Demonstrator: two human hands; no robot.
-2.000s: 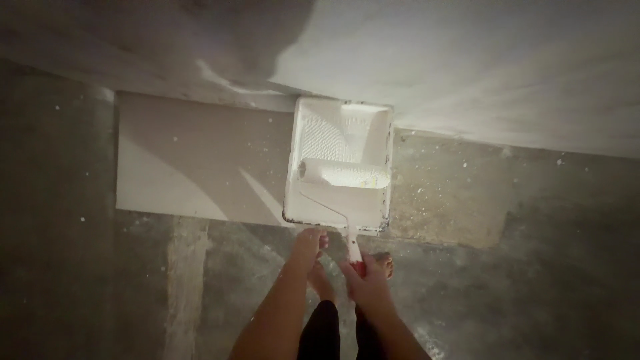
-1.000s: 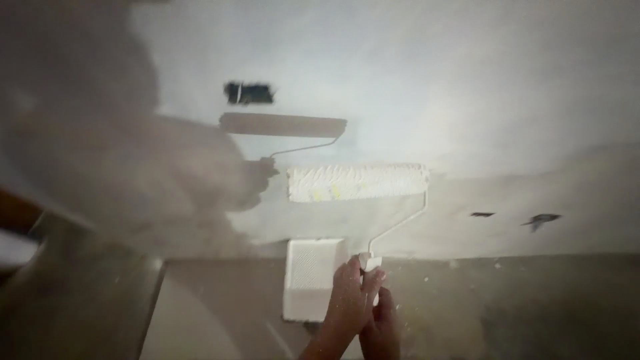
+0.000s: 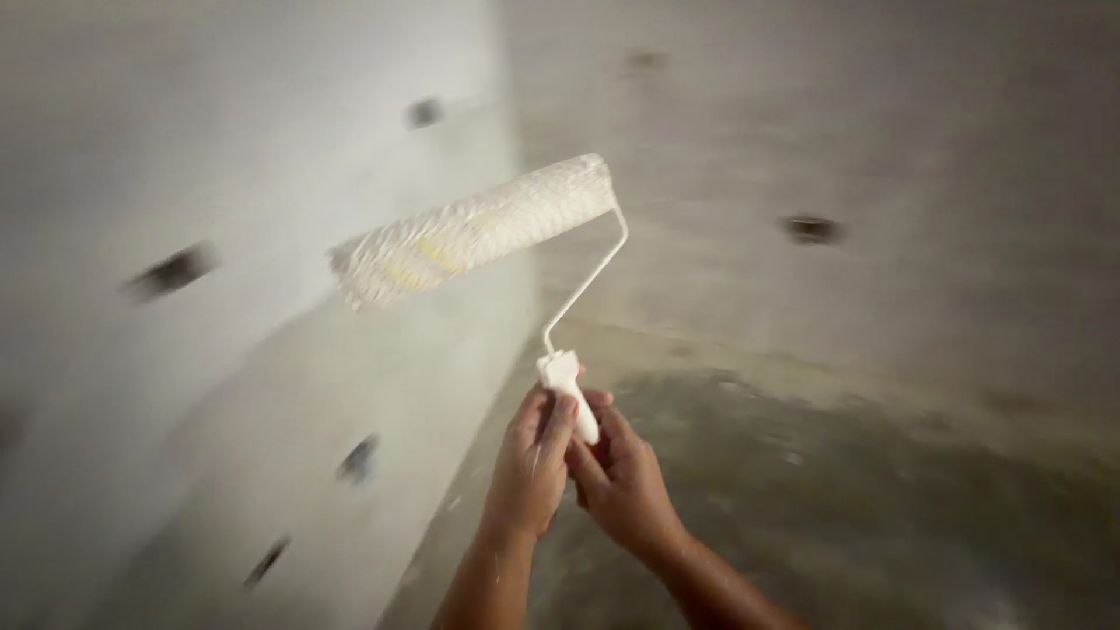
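Both hands are on the white handle of a paint roller point(image 3: 481, 229), low in the middle of the view. My left hand point(image 3: 535, 464) grips the handle from the left, its thumb along the side. My right hand point(image 3: 623, 477) closes around the handle's lower end from the right, its fingers partly hidden. A bent wire frame runs up from the handle to the right end of the sleeve. The sleeve is coated in white paint with yellowish marks, and it is tilted, right end higher. Whether it touches the wall cannot be told.
A pale wall point(image 3: 367, 367) on the left, with several dark recesses, meets a greyer wall point(image 3: 875, 306) at a corner behind the roller. That wall has a dark recess point(image 3: 812, 229) too. The concrete floor point(image 3: 770, 490) lies below, with small light specks.
The roller, over the paint tray two seconds ago, has been lifted off it, and both hands have come together on its handle. The view has swung to the corner; the tray is out of sight.
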